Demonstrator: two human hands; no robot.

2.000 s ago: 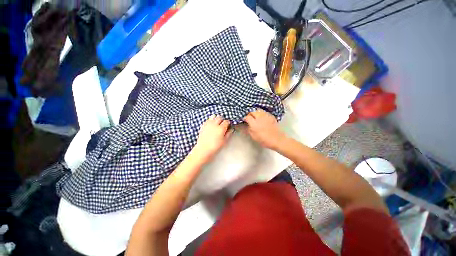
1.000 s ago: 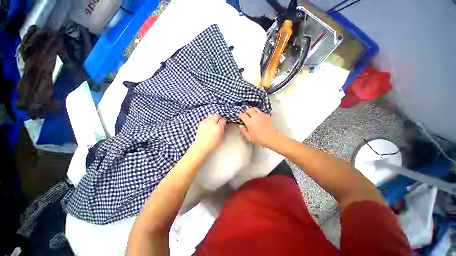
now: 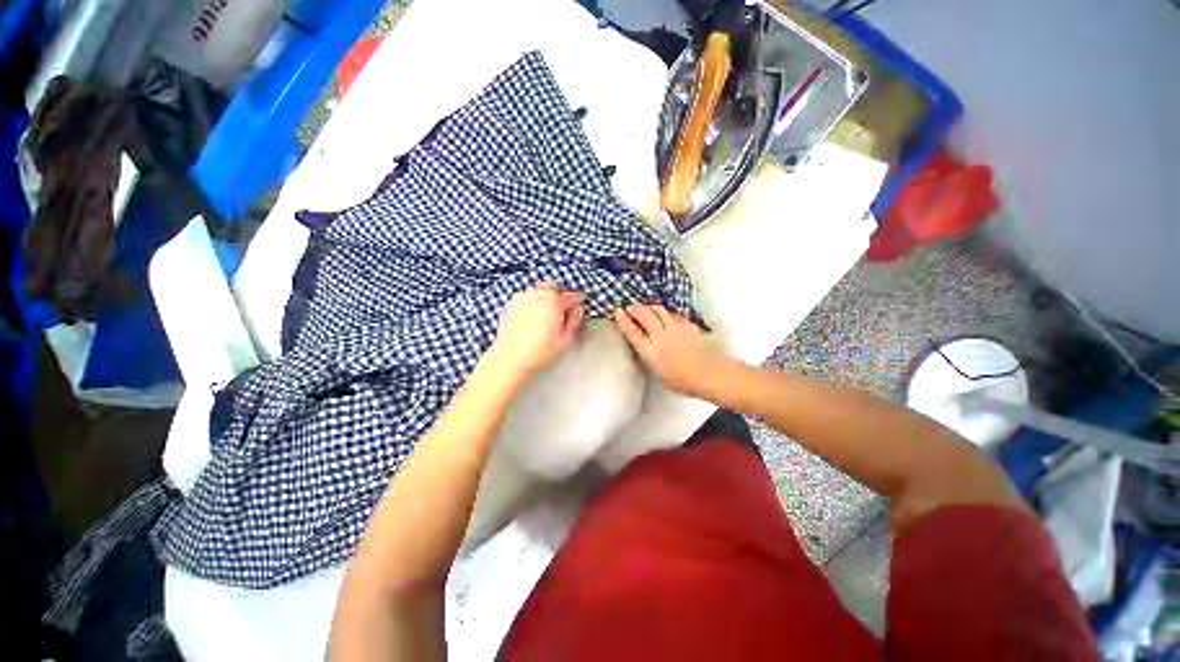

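The black-and-white checked garment piece (image 3: 427, 272) lies crumpled across the white padded ironing board (image 3: 259, 621). Small dark bumps show along its upper right edge. My left hand (image 3: 537, 326) and my right hand (image 3: 663, 347) are side by side at the garment's near edge, a small gap between them, fingers pinching the cloth. The cream pressing pad (image 3: 576, 401) bulges just below my hands. The steam iron (image 3: 699, 129) with its orange-yellow wooden handle stands beyond my right hand, untouched. The cloth under my fingertips is partly hidden.
A silver metal iron rest (image 3: 818, 91) is behind the iron. A narrow white sleeve board (image 3: 205, 304) stands at the left, near a dark garment pile (image 3: 97, 569). A blue bin (image 3: 265, 123) is at the back left. A red bundle (image 3: 938, 207) and a round white object (image 3: 968, 388) are at the right.
The view has shifted, so the board, iron and cloth appear further left and slightly higher. Both hands still hold the near edge, and the cloth at its right end looks somewhat flatter.
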